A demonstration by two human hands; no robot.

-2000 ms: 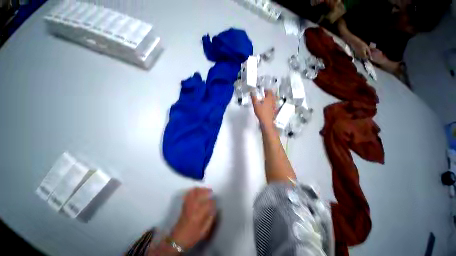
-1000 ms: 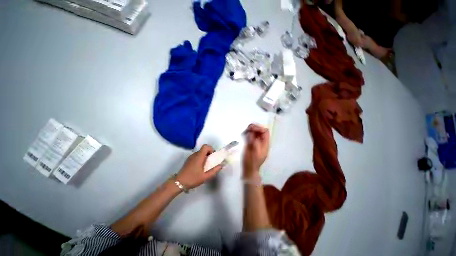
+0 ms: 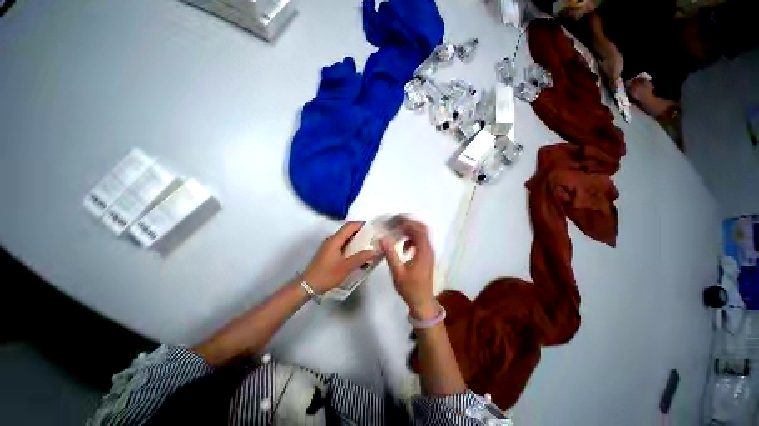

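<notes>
A white unit carton [image 3: 359, 243] is held above the table in front of me. My left hand [image 3: 330, 265] is closed around its left side. My right hand [image 3: 409, 260] is at the carton's upper right end, blurred, with its fingers bent around a small pale part there; I cannot tell whether this is a flap or a separate piece. A clear, shiny part shows below the carton, partly hidden by my left hand. The pile of clear small bottles [image 3: 453, 106] lies further up, with a loose white carton [image 3: 478, 151] lying at its lower edge.
A blue cloth [image 3: 343, 137] lies left of the pile and a rust cloth [image 3: 553, 241] right of it. Three packed cartons [image 3: 150, 200] lie at left. A carton block [image 3: 250, 15] is cut off at the top. Another person's hands [image 3: 653, 96] are at upper right. A dark object [image 3: 669, 389] lies at lower right.
Two seconds ago my right hand was at the pile; it is now at the carton. Since one second ago, both hands have stayed together at the carton and the right fingers have closed in on its end.
</notes>
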